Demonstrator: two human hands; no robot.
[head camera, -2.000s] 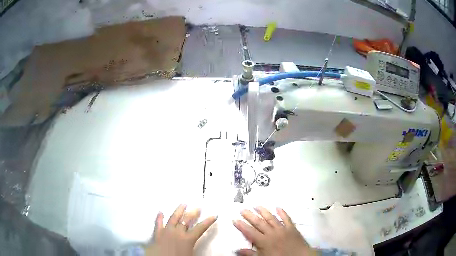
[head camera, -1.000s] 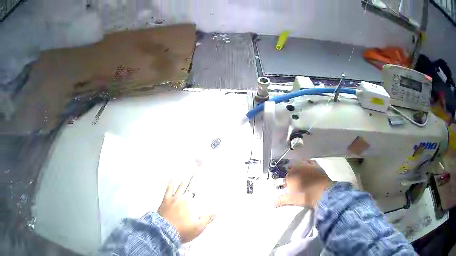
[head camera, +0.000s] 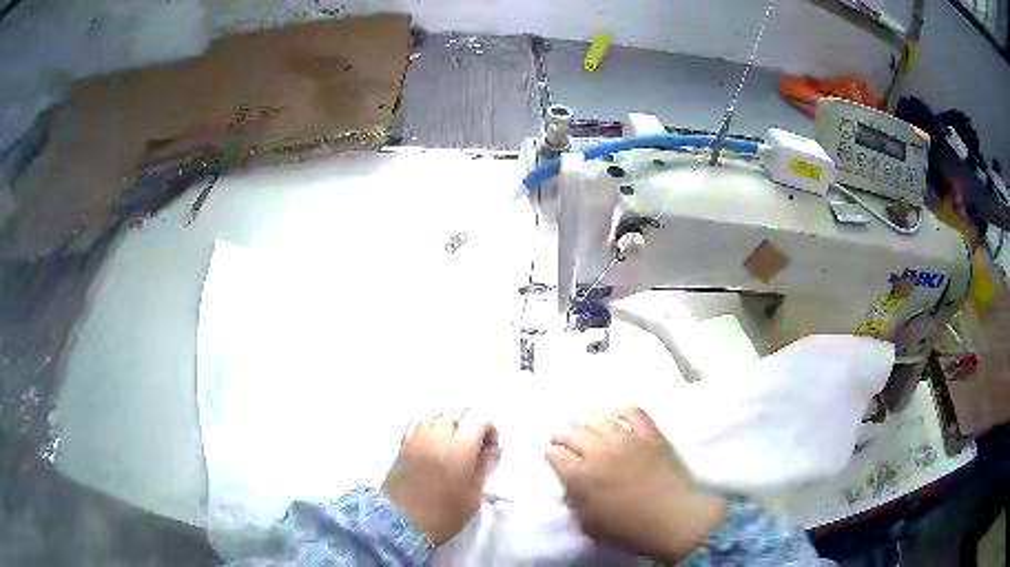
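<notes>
White fabric (head camera: 321, 377) lies over the white table in front of the sewing machine; glare hides much of its outline. Another part of the fabric (head camera: 792, 410) spreads to the right under the machine arm. My left hand (head camera: 445, 471) grips the fabric near the front, fingers curled. My right hand (head camera: 626, 476) grips the fabric just to the right, fingers bent. Both hands are in front of the presser foot and needle area (head camera: 589, 316), not touching it. Fabric bunches between and below the hands.
The off-white sewing machine head (head camera: 709, 249) stands at the right with a blue hose (head camera: 653, 143) and control panel (head camera: 880, 150). A brown cardboard sheet (head camera: 299, 83) lies at the back left. A yellow-green tool (head camera: 598, 51) and orange cloth (head camera: 831, 93) are behind.
My right hand has come back from beside the needle to the front. My left hand has moved right and its fingers have curled. Fabric now spreads right beneath the machine arm.
</notes>
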